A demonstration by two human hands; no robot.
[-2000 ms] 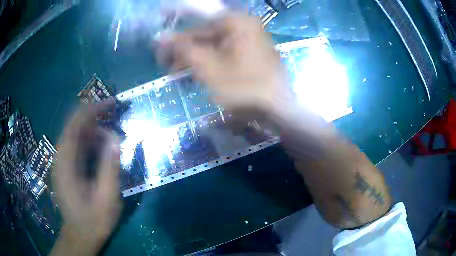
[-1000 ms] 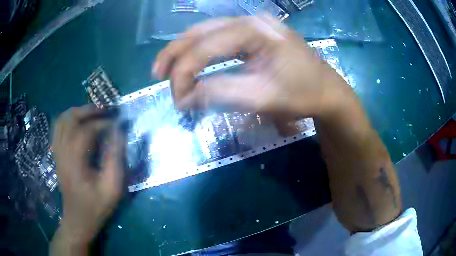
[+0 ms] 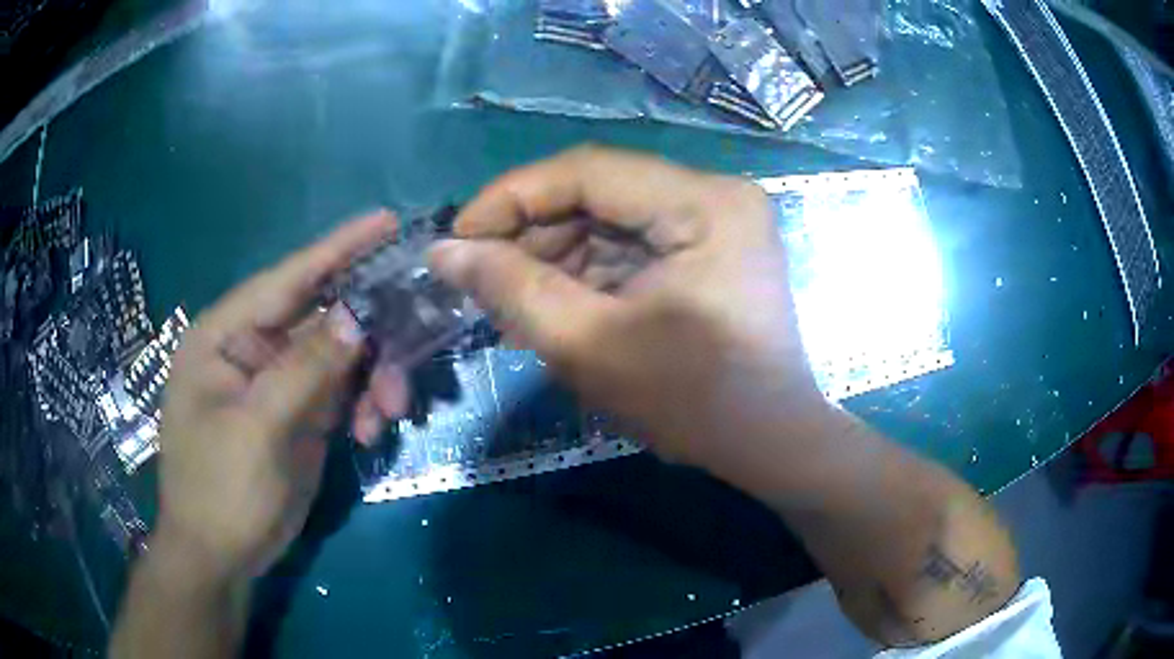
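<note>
A small dark circuit board (image 3: 409,299) with paler marks is held in the air between my two hands, blurred and tilted. My left hand (image 3: 277,373) grips its left side between thumb and fingers. My right hand (image 3: 618,277) has thumb and index fingertips at its upper right edge. Under the hands lies a clear perforated strip (image 3: 856,277) with white, evenly holed edges. Strong glare covers its right end, and my right hand and forearm hide its middle. Whether a small film piece is at my right fingertips cannot be told.
A loose pile of circuit boards (image 3: 97,337) lies at the left. A clear plastic sheet (image 3: 940,110) at the top holds several flat grey boards (image 3: 670,49). A narrow gridded strip (image 3: 1088,142) curves along the right. A red plastic stool (image 3: 1133,451) stands beyond the table edge.
Both hands have come together, with the board now raised between them. The board near my left fingertips has left the table spot above the strip's left end. The view has shifted, showing more of the top sheet.
</note>
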